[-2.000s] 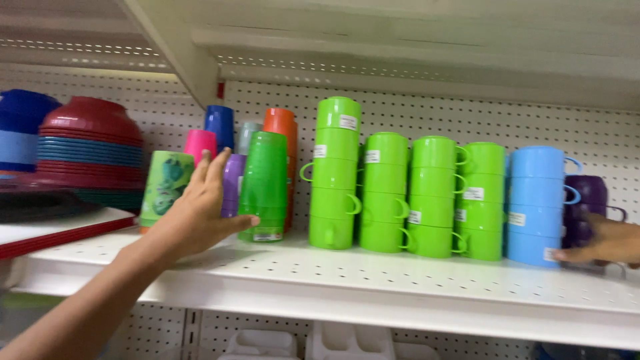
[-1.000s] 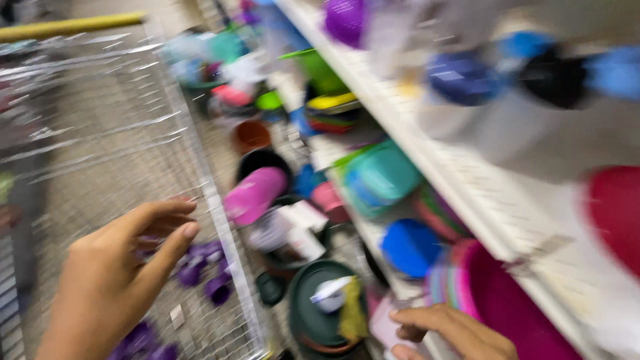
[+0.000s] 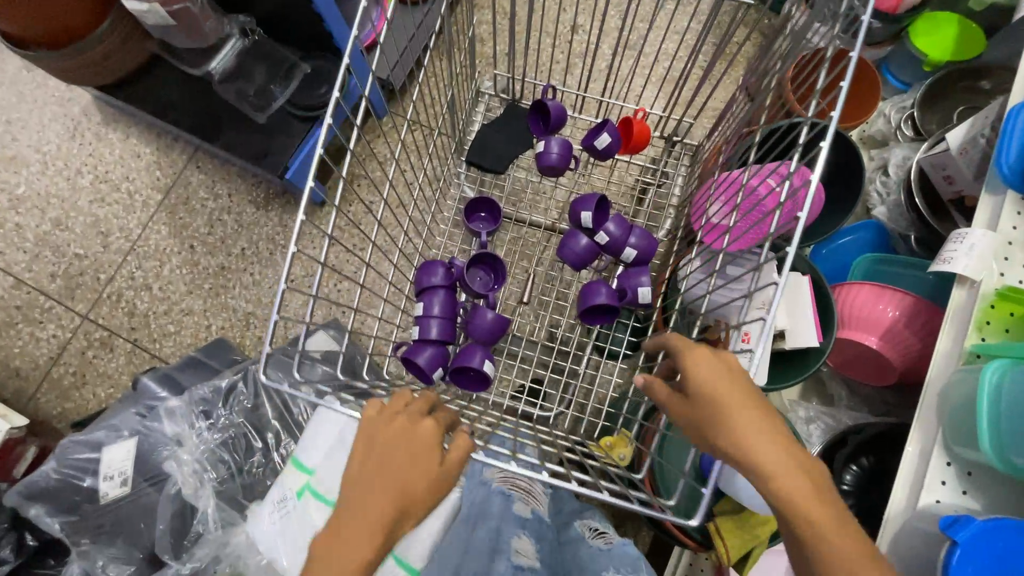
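Observation:
A wire shopping cart basket (image 3: 520, 472) fills the middle of the view. Purple plastic cups (image 3: 484, 274) with handles lie in it, some stacked at the left, others loose at the right and far end. Near the far end are a red cup (image 3: 634, 133) and a black cloth-like item (image 3: 500, 140). My left hand (image 3: 412, 448) rests at the near rim, fingers bent over it; whether it grips the wire cannot be told. My right hand (image 3: 704, 392) is over the basket's near right side, fingers apart and holding nothing.
On the right, a white shelf (image 3: 928, 432) holds plastic containers, beside basins including a pink one (image 3: 884, 332). Plastic-wrapped goods (image 3: 200, 456) lie at the lower left. A blue-framed rack (image 3: 320, 152) stands at the upper left on a speckled floor.
The view has swung from the shelf of stacked cups down to the cart. My left hand has come to the near rim, and my right hand is now over the basket.

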